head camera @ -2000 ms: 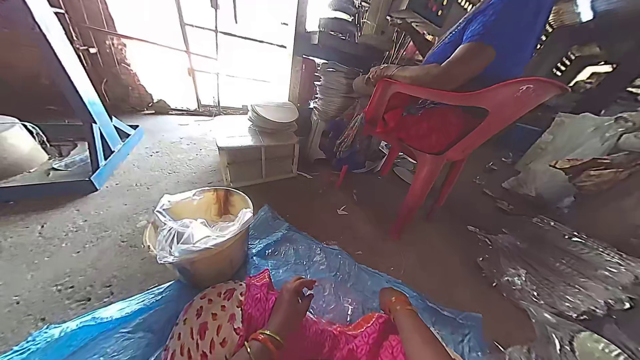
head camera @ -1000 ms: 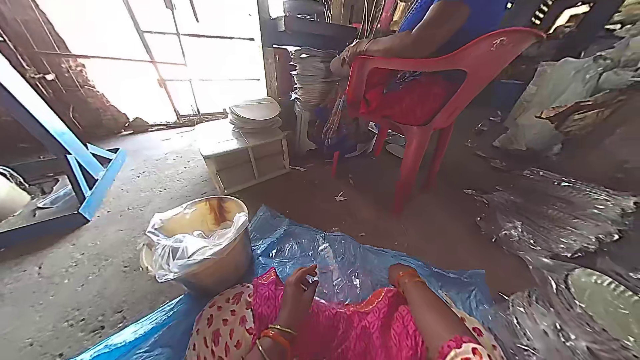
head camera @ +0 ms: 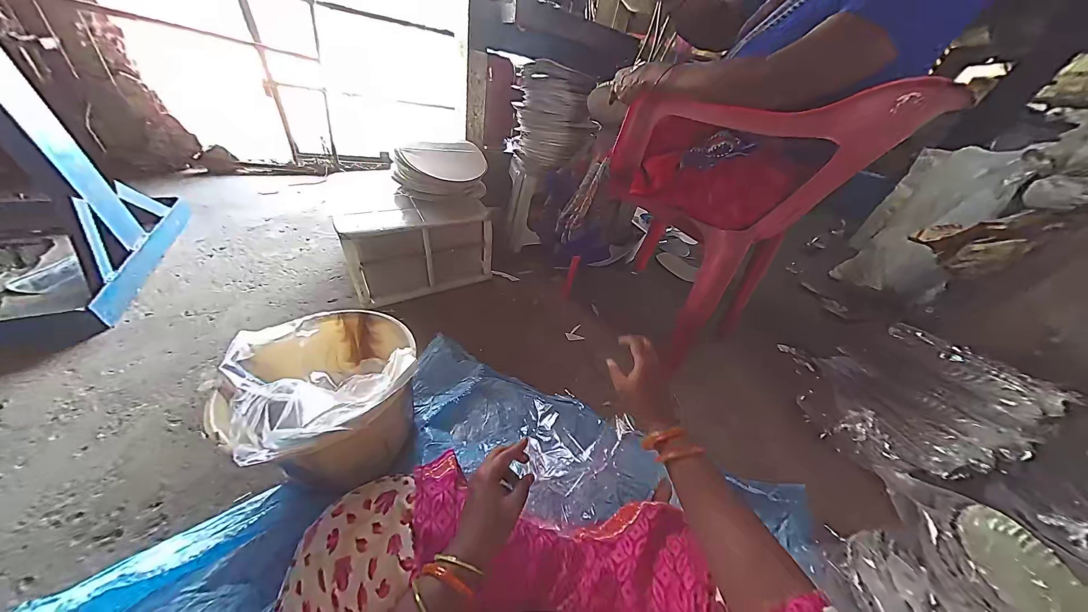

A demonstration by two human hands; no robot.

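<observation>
My left hand, with bangles at the wrist, is held above my lap with its fingers apart and holds nothing. My right hand reaches farther forward, over the far edge of the blue plastic sheet, fingers spread and empty. Pink patterned cloth covers my lap. Clear plastic film lies on the sheet between my hands. Left of them stands a round tub holding a crumpled clear plastic bag.
A person sits on a red plastic chair ahead to the right. A low box bears a stack of round plates. A blue metal frame stands at left. Crumpled silvery sheets and a round plate lie at right.
My right hand has moved forward and up from near my lap, out over the sheet's far edge. My left hand remains above my lap.
</observation>
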